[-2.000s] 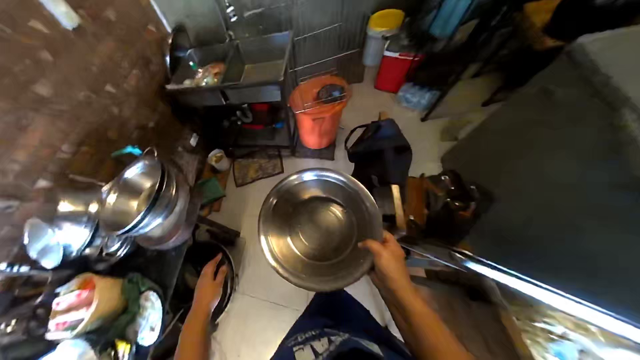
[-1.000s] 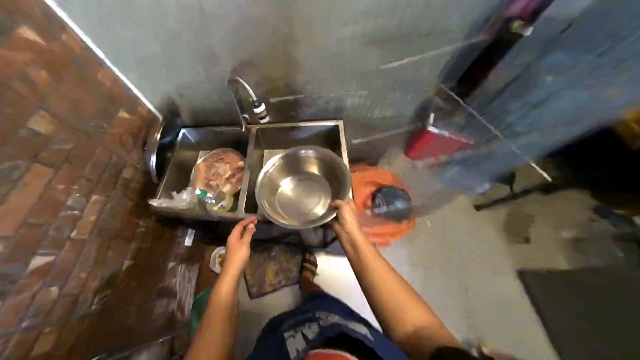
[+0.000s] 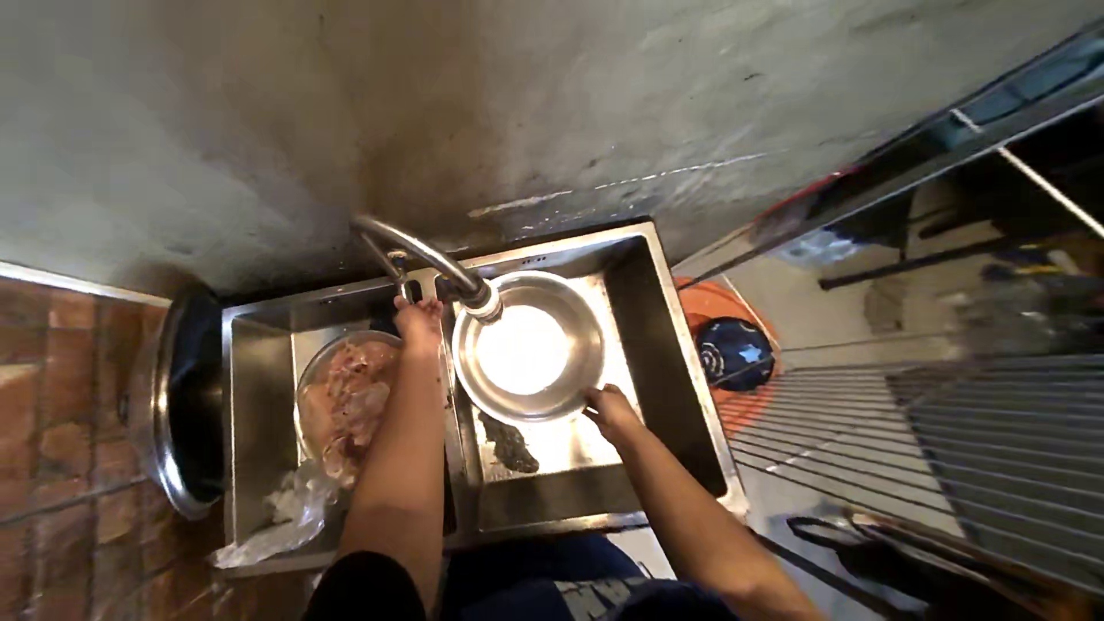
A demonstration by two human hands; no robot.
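My right hand [image 3: 614, 412] grips the lower right rim of a round stainless steel bowl [image 3: 586, 345], which is in the right basin of a steel double sink [image 3: 703, 388]. The bowl lies under the spout of a curved metal faucet [image 3: 431, 256]. At the faucet's base, my left hand [image 3: 420, 321] touches the handle; whether its fingers close on it I cannot tell. Below my left hand, partly behind that forearm, a bowl of raw meat [image 3: 345, 397] sits in the left basin. A clear plastic bag [image 3: 297, 517] hangs over the front edge there.
A large metal pan [image 3: 164, 414] leans at the sink's left side by the brick surface. To the right are an orange bucket [image 3: 711, 302] with a dark patterned item [image 3: 736, 354] on it, and a wire rack [image 3: 845, 431]. A grey wall [image 3: 517, 112] rises behind the faucet.
The view has moved from the room to close over the sink. The steel bowl has gone down into the right basin under the faucet. My left hand has reached forward to the faucet.
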